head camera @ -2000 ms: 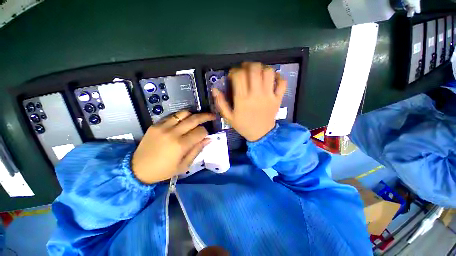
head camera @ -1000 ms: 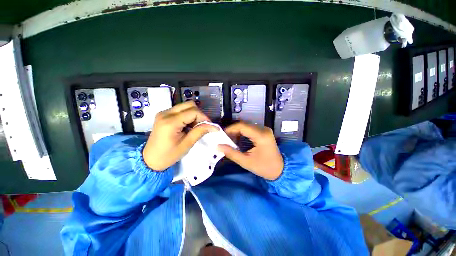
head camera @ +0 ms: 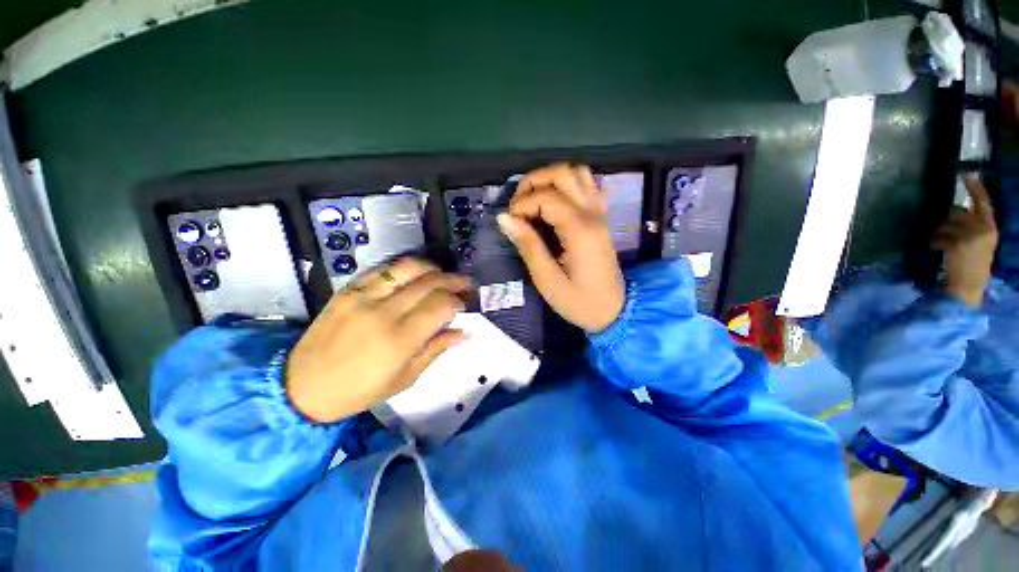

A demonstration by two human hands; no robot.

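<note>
A black phone tray (head camera: 380, 170) holds several smartphones, backs up, lenses at the far end. My left hand (head camera: 374, 335) holds a white sticker sheet (head camera: 460, 380) with dark dots, over the near edge of the tray. My right hand (head camera: 568, 246) is over the tray, between the middle phone (head camera: 478, 251) and the phone to its right, partly covering that one. Its thumb and fingers are curled near the middle phone's lenses; whether a small piece is between them cannot be told. The middle phone has a white label.
A white bottle-like container (head camera: 858, 62) lies on its side at the back right, with a long white strip (head camera: 829, 207) in front of it. More white strips (head camera: 56, 302) lie at the left. A neighbour's hand (head camera: 968, 244) is over another tray at the far right.
My right hand has left the sheet and moved forward and right over the phones. My left hand keeps the sheet. A neighbour's hand has come into view at the right.
</note>
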